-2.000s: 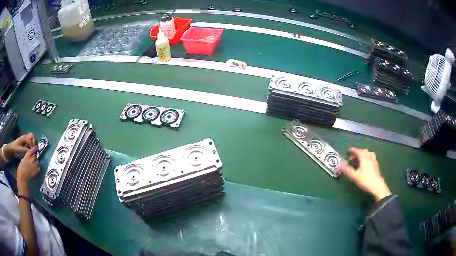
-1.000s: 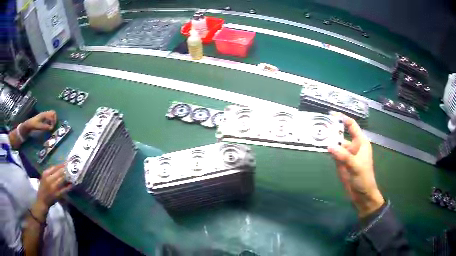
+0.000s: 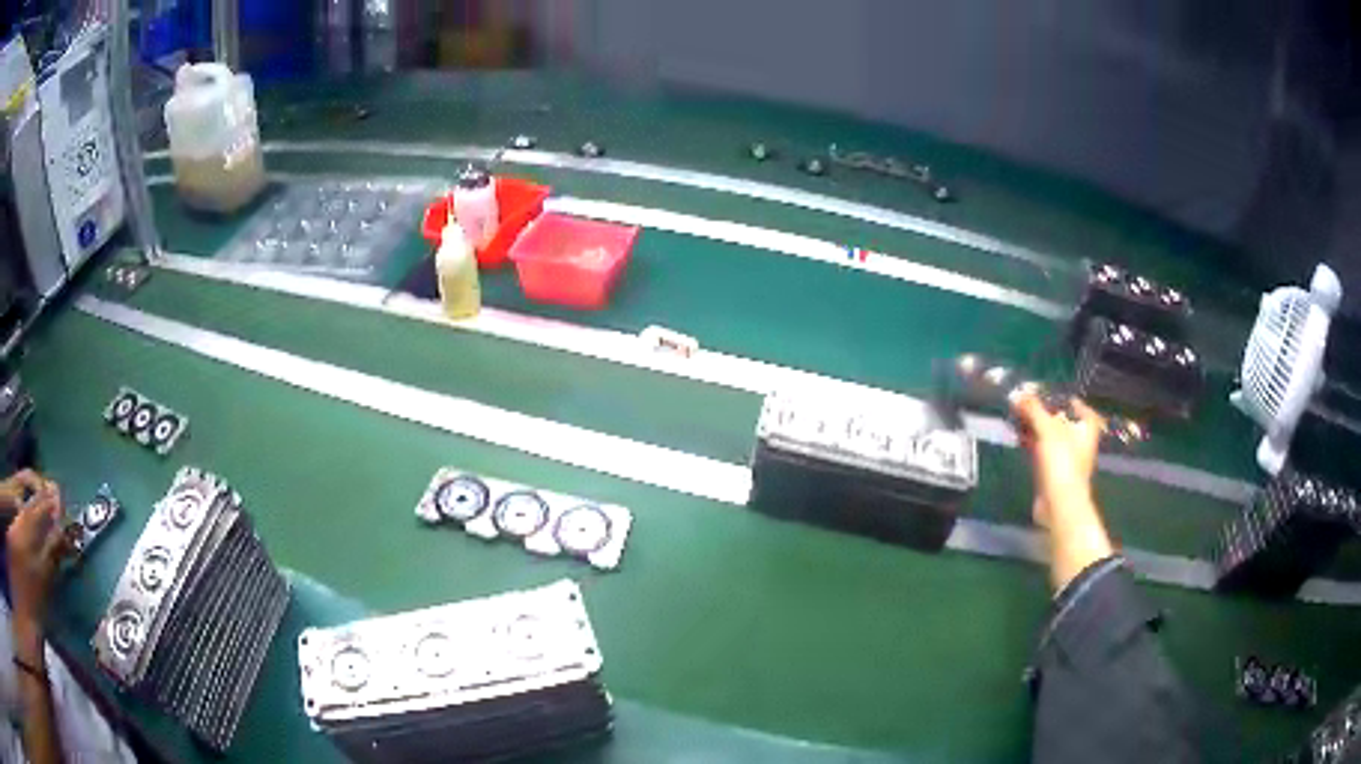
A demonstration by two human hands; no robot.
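Observation:
My right hand [image 3: 1063, 433] reaches out at the right, beyond the second plate stack. Its fingers are on a dark, blurred three-ring plate [image 3: 973, 385], which sticks out to the left of them; part of it is hidden behind the hand. My left hand is not in view. The near plate stack [image 3: 448, 657], silver on top with dark layered sides, stands at the bottom left. The second plate stack [image 3: 863, 470] stands by the metal strip. A single three-ring plate with dark rings [image 3: 523, 515] lies between them on the green surface.
Another person's hands [image 3: 33, 523] and a leaning plate stack [image 3: 187, 612] are at the left. Red trays [image 3: 575, 261], a squeeze bottle [image 3: 457, 276] and a large jug [image 3: 214, 142] are on the far side. Dark plate stacks [image 3: 1137, 366] and a white fan [image 3: 1287, 358] are at the right.
My right hand has left the silver plate it held over the near stack and moved farther out to the dark plate. The view has shifted, showing more of the far side.

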